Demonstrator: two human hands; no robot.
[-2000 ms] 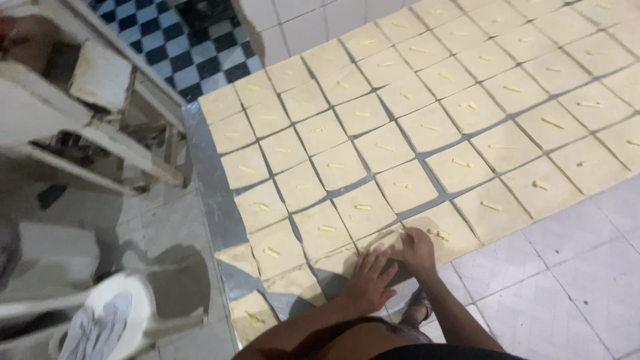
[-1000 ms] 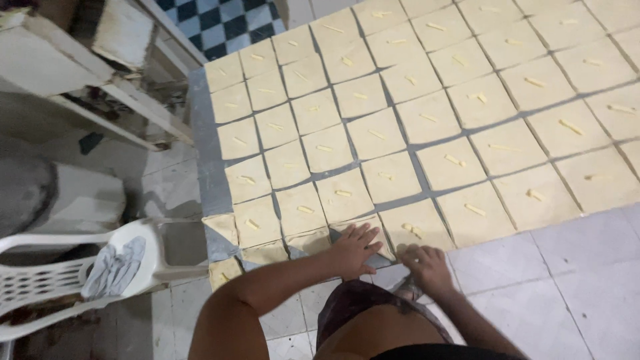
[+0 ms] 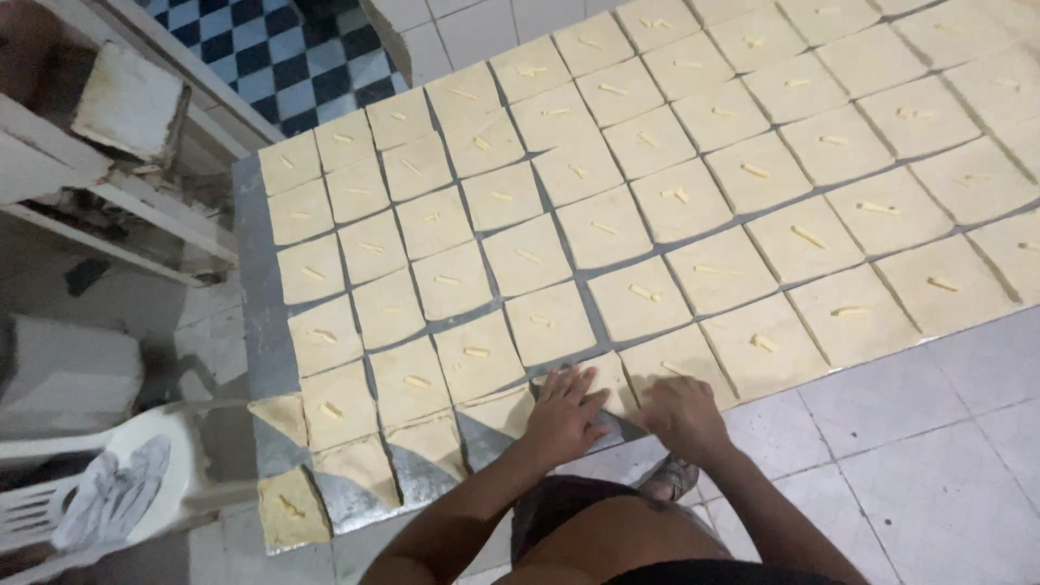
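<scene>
Rows of flat dough squares (image 3: 520, 256), most with small pale yellow sticks, possibly cheese or butter, cover a grey metal table (image 3: 264, 325). Along the near edge several pieces are folded into triangles (image 3: 357, 467). My left hand (image 3: 569, 410) lies with fingers spread on a folded dough piece (image 3: 609, 382). Just right of it, my right hand (image 3: 682, 414) rests at the near edge of an unfolded square (image 3: 674, 357) with a yellow stick; its fingertips are partly hidden, so whether they pinch dough does not show.
A white plastic chair (image 3: 175, 455) with a grey cloth (image 3: 122, 487) stands left of the table. Farther left are a worn white shelf unit (image 3: 162, 203) and a pale container (image 3: 77, 374). A single dough square (image 3: 292, 508) lies at the near left corner.
The dough piece under my left hand now lies folded; one second ago a square with a yellow stick lay open there. My right hand has moved onto the neighbouring square.
</scene>
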